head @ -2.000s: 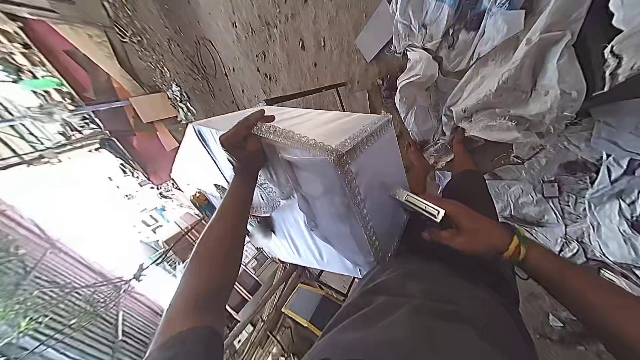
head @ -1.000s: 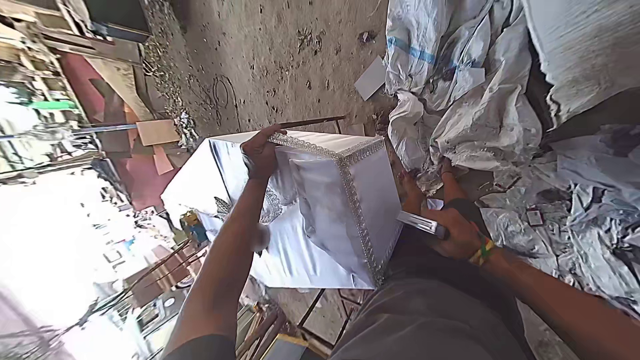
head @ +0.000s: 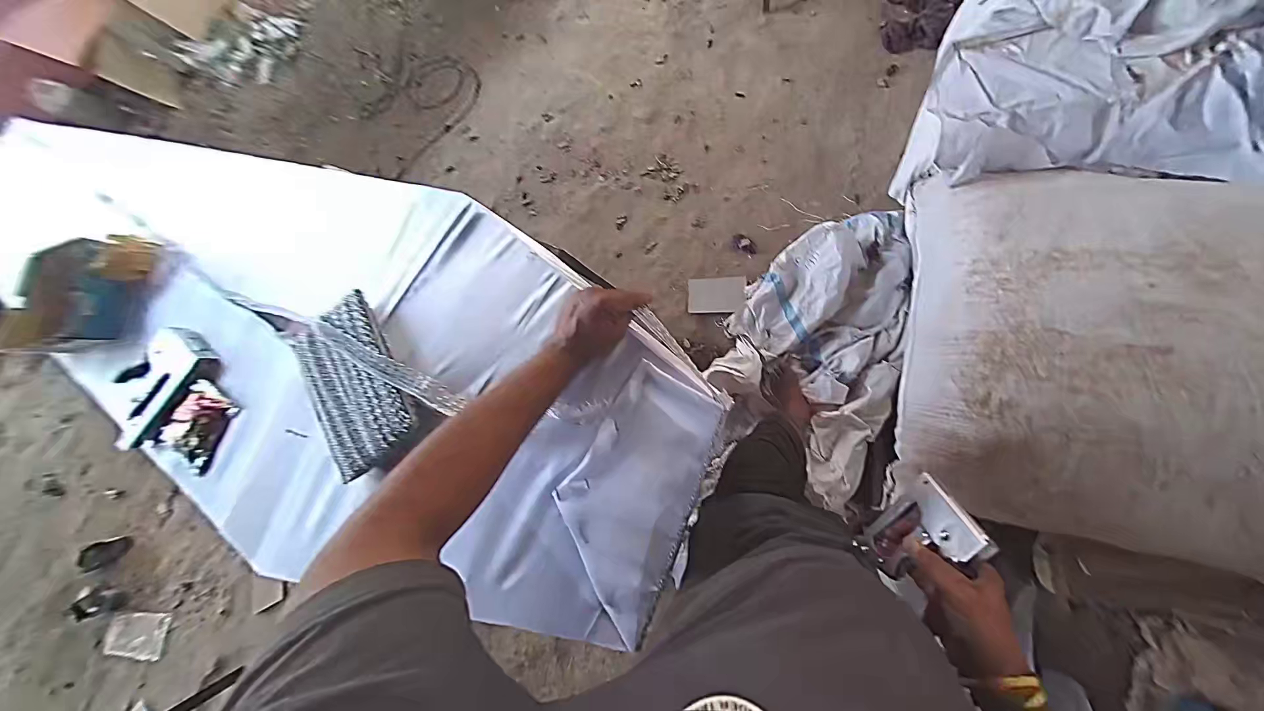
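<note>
A long box covered in white satin cloth lies across the left and middle of the view. On its far edge, at the lace trim, rests my left hand; whether it grips the trim cannot be made out. My right hand holds a metal staple gun at the lower right, apart from the box. On the cloth lie a bundle of silver patterned trim, a second staple gun or similar metal tool, a small pink and green item and a blurred box.
A large stuffed white sack stands at the right, with crumpled white sacking beside it. A small pale board lies on the dirt floor. Coiled wire is at the top, cardboard at the upper left, and litter at the lower left.
My right hand with the staple gun has moved away from the box's end, out to the right. The view has swung so that the top of the box shows. My left hand remains at the edge.
</note>
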